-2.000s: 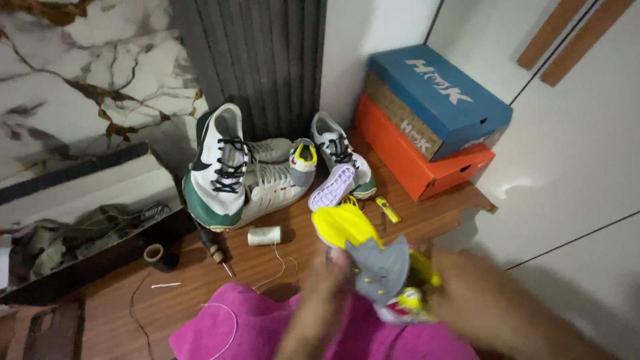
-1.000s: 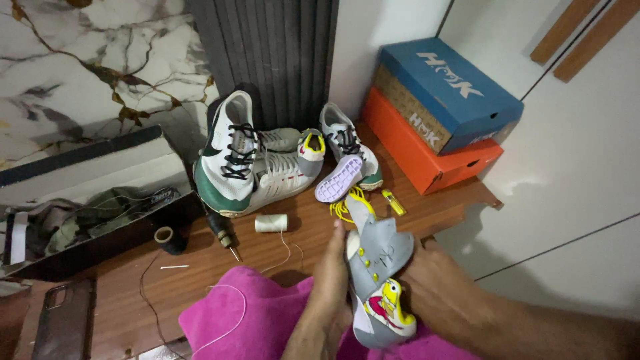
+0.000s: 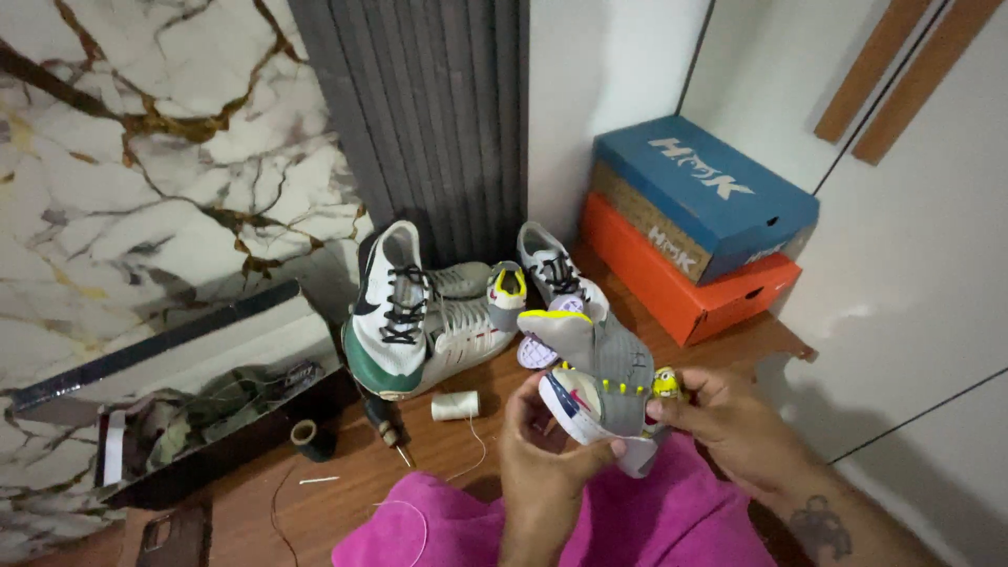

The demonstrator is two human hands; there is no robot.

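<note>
My left hand (image 3: 551, 465) grips the white sole side of a small grey shoe (image 3: 618, 409) with yellow eyelets, a navy and red patch and a yellow-edged flap raised. My right hand (image 3: 705, 409) pinches a yellow cartoon figure piece (image 3: 666, 383) at the shoe's other side. Both are above magenta cloth (image 3: 465, 520). Behind them stand a white and green sneaker (image 3: 394, 315), a pale laced sneaker (image 3: 472, 335), a small yellow-trimmed shoe (image 3: 506, 295) and another white sneaker (image 3: 555, 264). A lilac patterned sole (image 3: 538, 352) is partly hidden by the held shoe.
White thread spool (image 3: 455, 405), wooden-collared awl (image 3: 386, 425), dark spool (image 3: 313, 439) and a thin white stick (image 3: 319, 479) lie on the wooden surface. An open black box (image 3: 213, 457) with camouflage fabric is at left. A blue shoebox (image 3: 709, 189) rests on an orange one (image 3: 685, 299) at right.
The small shoe has turned in my hands; its side with the navy and red patch now shows, and its yellow-edged flap stands up. My right hand has moved to the cartoon piece.
</note>
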